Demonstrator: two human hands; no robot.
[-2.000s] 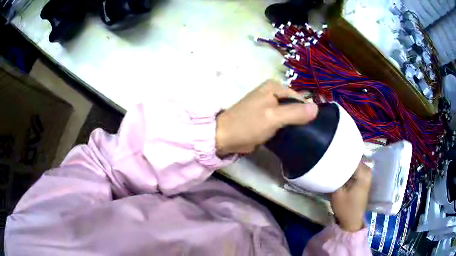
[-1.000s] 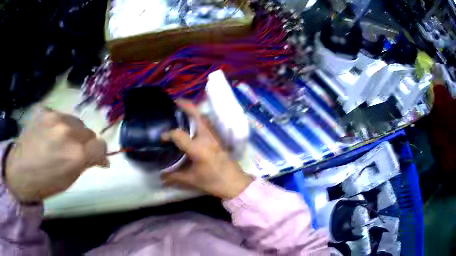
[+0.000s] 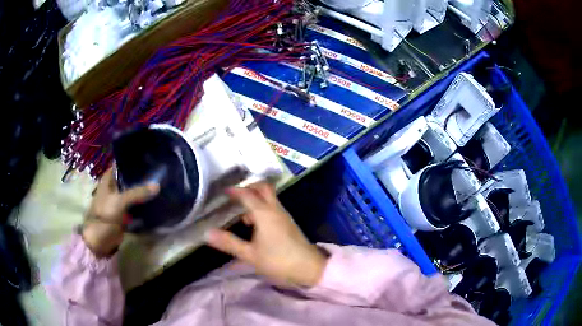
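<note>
A white camera housing with a black camera head (image 3: 156, 178) seated in it is above the bench at left centre. Its white bracket (image 3: 230, 137) extends to the right. My left hand (image 3: 115, 207) grips the black head at its lower left, thumb across the dark surface. My right hand (image 3: 271, 239) is just below the bracket, fingers spread, holding nothing that I can see. Both hands are slightly blurred.
Red-and-blue wire harnesses (image 3: 172, 70) lie behind the housing, beside an open carton (image 3: 121, 60). A blue-and-white BOSCH sheet (image 3: 306, 108) covers the bench's right part. A blue plastic crate (image 3: 383, 219) at right holds white-and-black subassemblies. White brackets (image 3: 389, 19) stand at the back.
The view has swung right, showing more of the crate. My left hand has gone from pulling a red wire to holding the black head. My right hand has come off the housing.
</note>
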